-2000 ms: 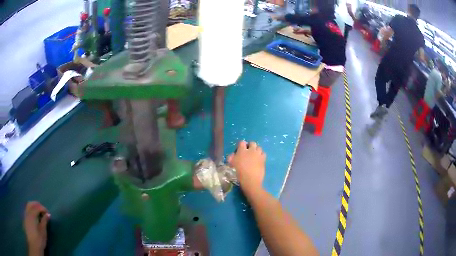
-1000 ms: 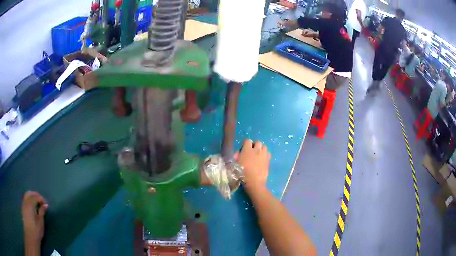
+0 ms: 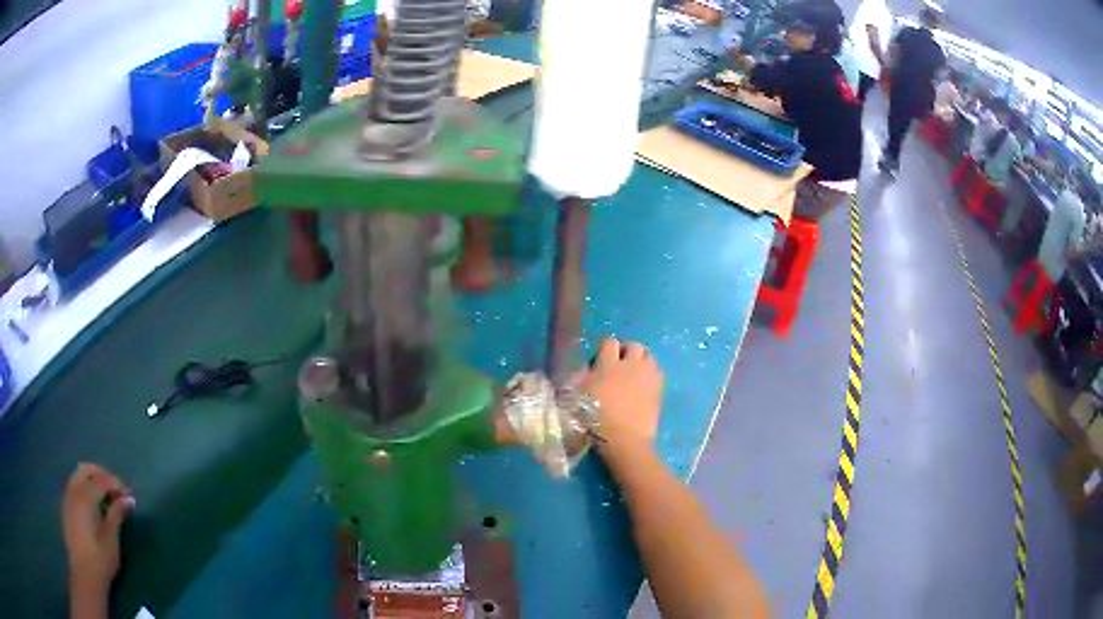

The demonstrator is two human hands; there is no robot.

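Note:
The green hand press (image 3: 399,472) stands in front of me, with its ram column (image 3: 385,302) and a large coil spring above. The lever (image 3: 566,290) stands upright with its white padded grip (image 3: 593,97). My right hand (image 3: 627,389) is beside the film-wrapped lever hub (image 3: 547,417); its fingers are curled and what is under them is hidden. My left hand (image 3: 97,520) is at the lower left with curled fingers; a small dark spot shows between them, too small to name. The press fixture (image 3: 414,595) is at the bottom edge, partly cut off.
A black cable bundle (image 3: 215,380) lies on the dark green strip at left. A cardboard box (image 3: 224,181) and blue bins (image 3: 175,94) are at back left. A blue parts tray (image 3: 740,136) lies on cardboard at back right. People and red stools (image 3: 789,276) are beyond.
The view has shifted, so the press sits further right in the picture. A person walking in the aisle is further away. Both hands look much as before.

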